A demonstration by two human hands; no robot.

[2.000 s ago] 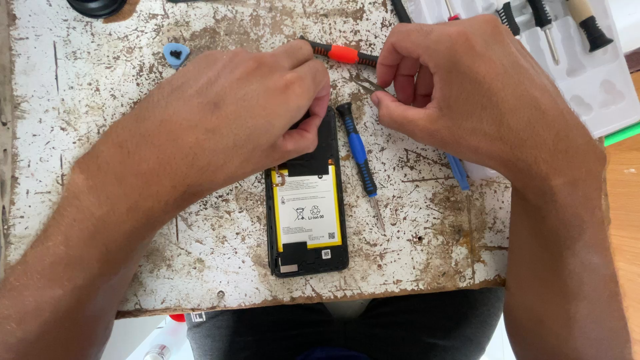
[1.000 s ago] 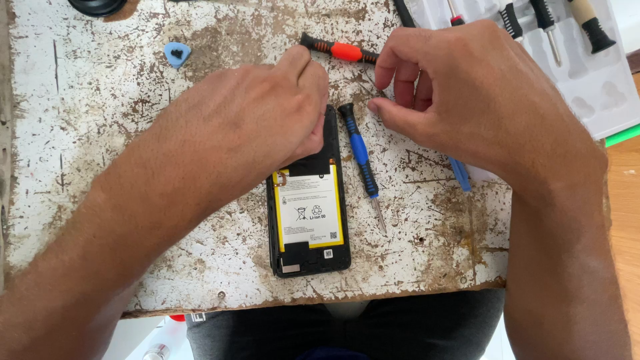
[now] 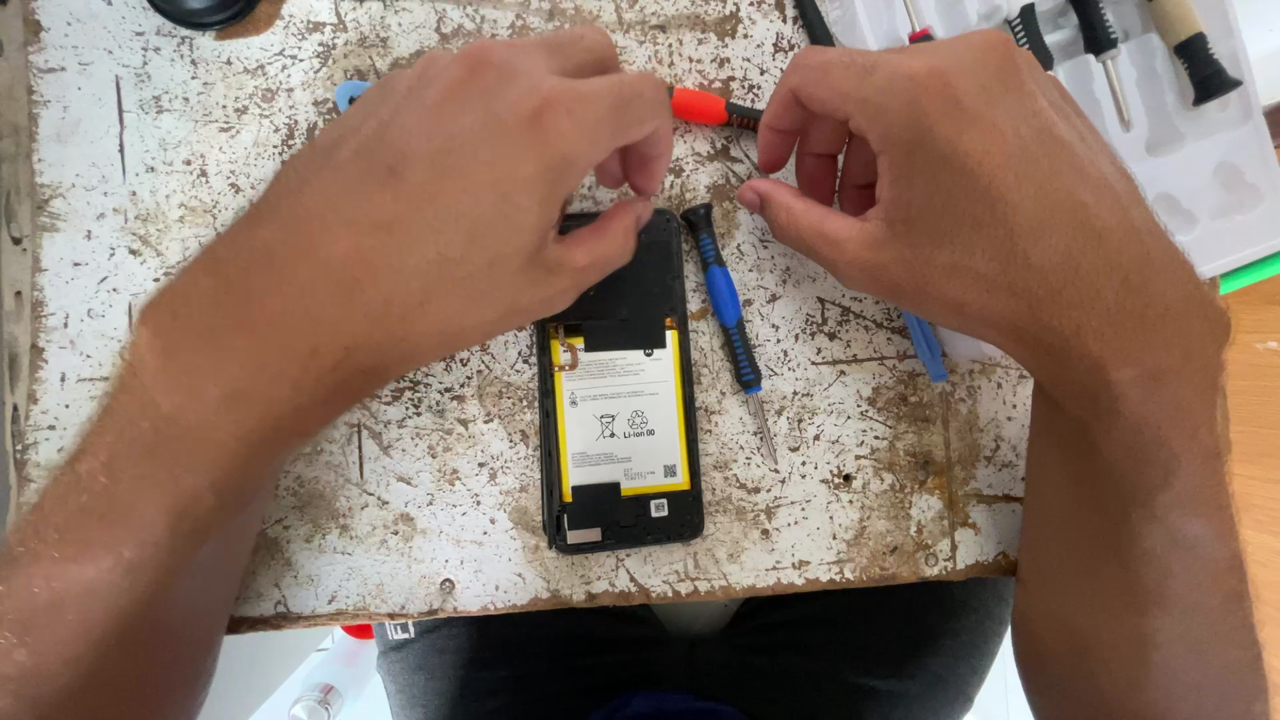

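Observation:
An opened smartphone [image 3: 625, 480] lies on the worn table, its yellow-edged battery [image 3: 628, 400] exposed and its upper left part covered by my left hand [image 3: 480, 180]. That hand hovers over the phone's top end, thumb and fingers close together; whether something tiny is between them cannot be told. My right hand [image 3: 900, 160] is up and to the right of the phone, thumb and index finger apart with no object visible in the gap. Between the phone and that hand lies a blue and black screwdriver [image 3: 724, 295]. A red and black screwdriver [image 3: 700, 106] lies behind, partly hidden by my left hand.
A white plastic tray [image 3: 1160, 170] with several screwdrivers stands at the top right. A blue plastic tool [image 3: 925, 345] lies below my right wrist, and a blue opening pick [image 3: 350, 94] shows past my left hand. A round black object [image 3: 203, 8] sits at the top left.
The thin pointed tip seen at my right fingertips two seconds ago no longer shows there. My left hand has shifted and now covers most of the blue pick.

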